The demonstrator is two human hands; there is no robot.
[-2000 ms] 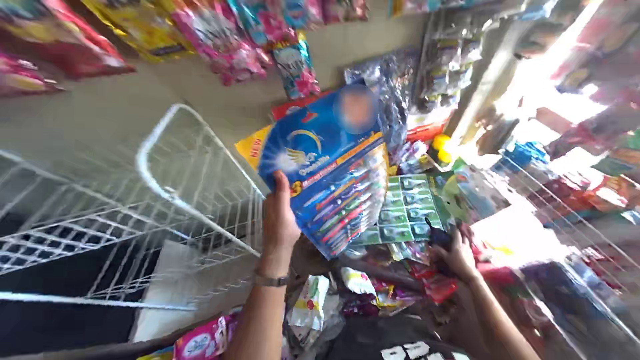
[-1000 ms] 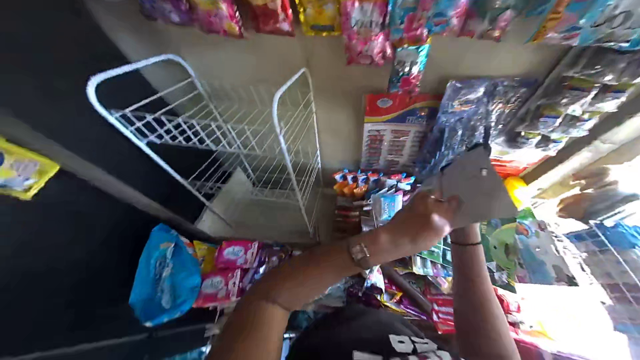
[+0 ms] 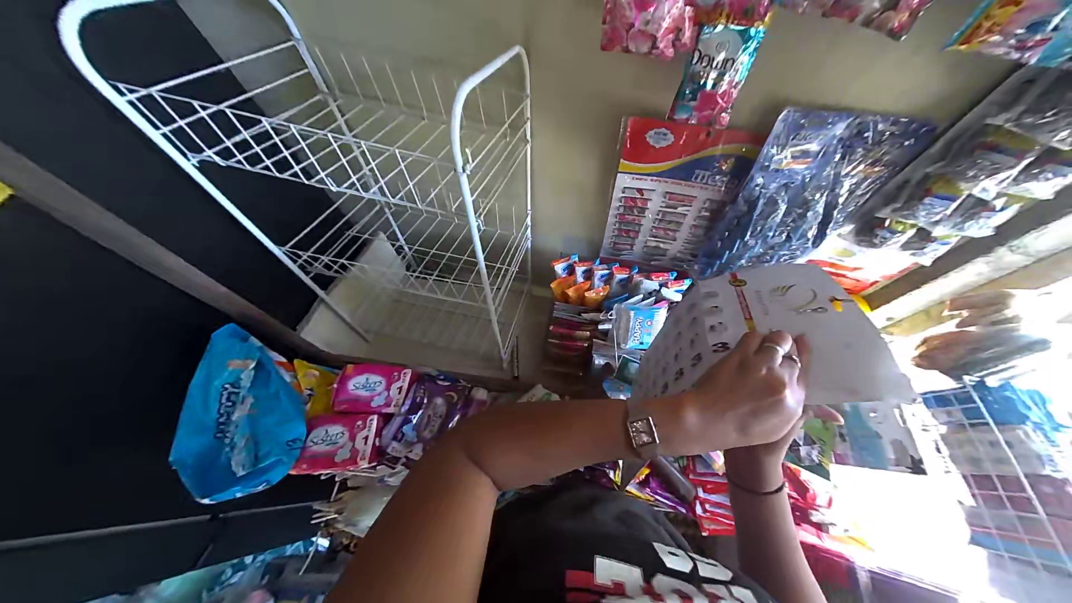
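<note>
A pale display card (image 3: 837,343) faces me tilted, with rows of small marks and printing on its surface. My left hand (image 3: 758,385), with rings on its fingers and a watch at its wrist, is closed on the card's lower middle part. My right hand (image 3: 775,444) sits directly beneath the left, a thin dark band on its wrist. The card and my left hand hide most of it, so what its fingers hold cannot be seen.
A white wire rack (image 3: 473,209) stands at left. Beside it lie a blue plastic bag (image 3: 239,414) and pink packs (image 3: 373,387). A red-topped card (image 3: 670,197) and plastic-wrapped goods (image 3: 796,180) hang behind. Sachets (image 3: 716,71) hang above. A white wire grid (image 3: 997,452) is at right.
My left hand has moved right with the card, from beside the rack to my right hand. The card's printed blue side faced me earlier; now its pale side does. The view has shifted.
</note>
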